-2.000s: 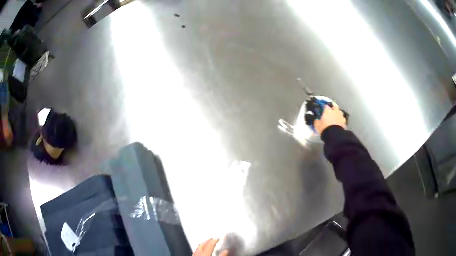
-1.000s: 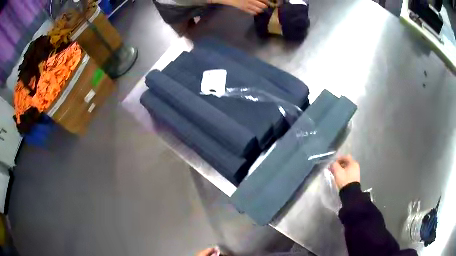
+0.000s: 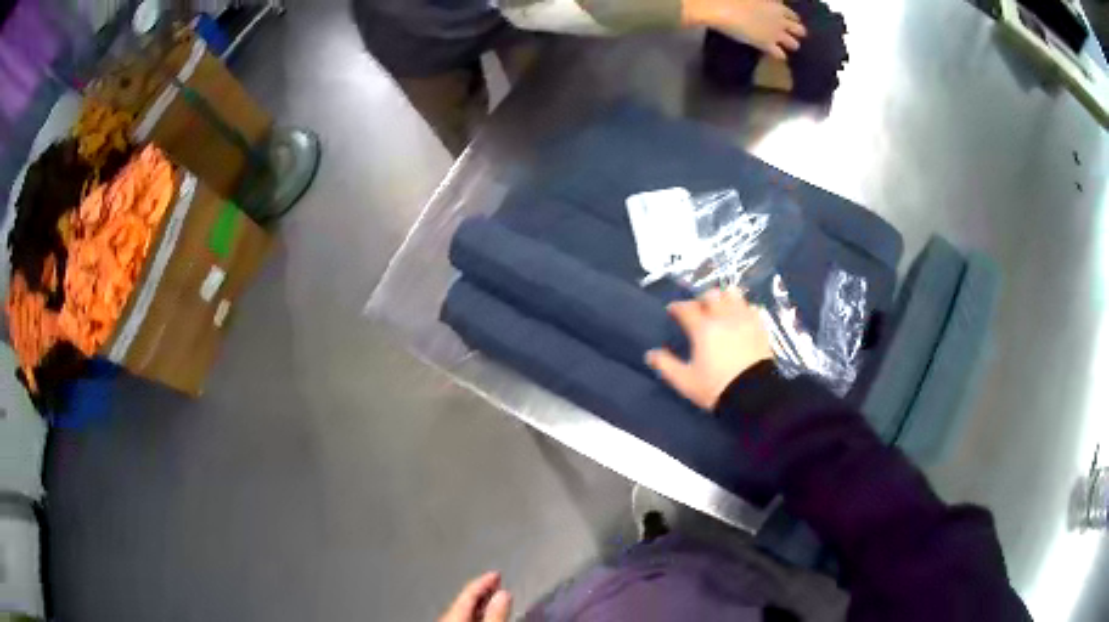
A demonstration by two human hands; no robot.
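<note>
Dark blue-grey folded fabric stacks (image 3: 572, 298) lie at the metal table's edge. A white label (image 3: 662, 228) and crumpled clear plastic film (image 3: 797, 322) lie on top of them. My right hand (image 3: 718, 346) rests on the dark fabric beside the film, thumb and fingers apart; its fingertips touch the film's near edge. A lighter grey-green folded stack (image 3: 930, 346) lies to the right, partly behind my right sleeve. My left hand (image 3: 478, 599) is low at the bottom edge, mostly cut off; only some fingers show, and what it holds cannot be seen.
Across the table, another person's hand (image 3: 760, 22) touches a dark tied bundle (image 3: 821, 61) with a tan band. A carton (image 3: 183, 292) overflowing with orange cloth stands on the floor at left. A clear coiled thing (image 3: 1088, 498), perhaps the tape roll, is cut off at the right edge.
The view has shifted. My right hand has moved from the film's end beside the lighter stack onto the dark stack. The film is now bunched on the dark fabric, off the lighter stack.
</note>
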